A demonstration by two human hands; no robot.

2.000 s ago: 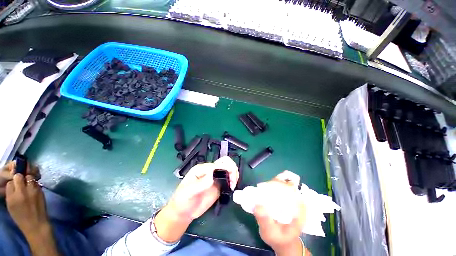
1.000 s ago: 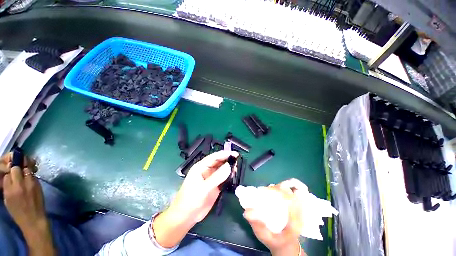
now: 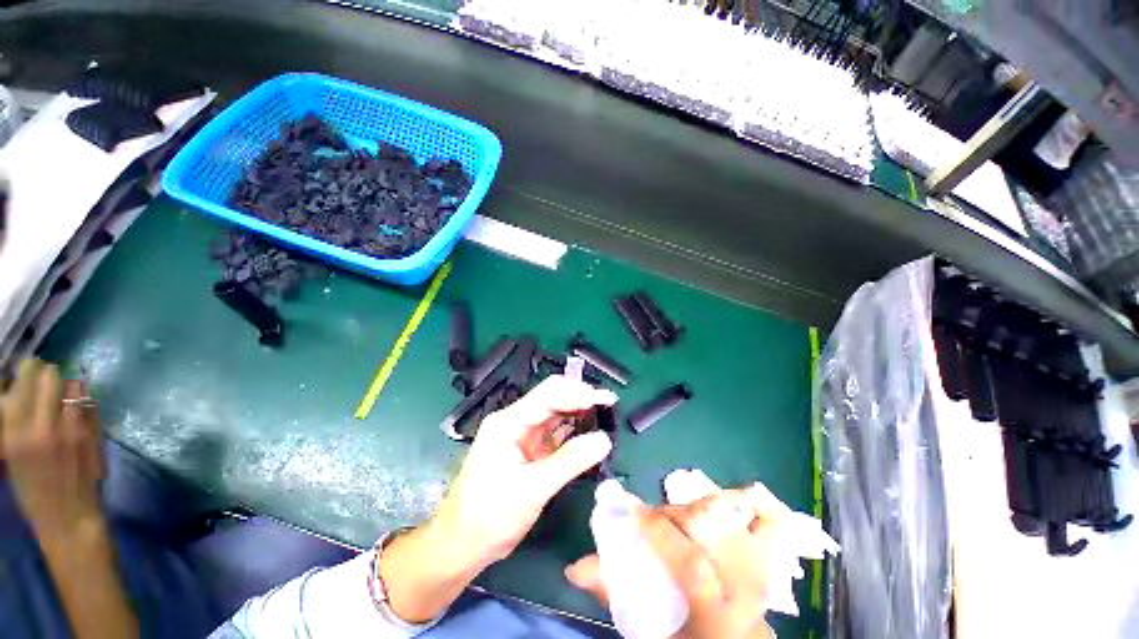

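My left hand [image 3: 506, 481] is at the bench centre, its thumb and fingers pinching a small black plastic part [image 3: 600, 424], mostly covered by the fingers. My right hand [image 3: 700, 568] holds a translucent white squeeze bottle [image 3: 635, 562], its tip end just below the black part; I cannot tell if they touch. A crumpled white cloth [image 3: 777, 543] is also in my right hand. A loose pile of black bar-shaped parts [image 3: 506, 375] lies behind my left hand. Separate bars lie to the right of it, one [image 3: 660, 407] near my fingers.
A blue basket [image 3: 431, 266] of small black pieces stands at back left, with more pieces beside it. A white label strip [image 3: 518, 242] lies near it. At right, a film-wrapped stack [image 3: 881, 462] carries black parts. A co-worker's hand [image 3: 50, 437] is at left. White spiky trays [image 3: 700, 81] line the ledge.
The bottle has tilted more upright and shows more clearly in my right hand. My left hand has turned the black part, which is now more hidden. The co-worker's hand has shifted, and the view has moved slightly.
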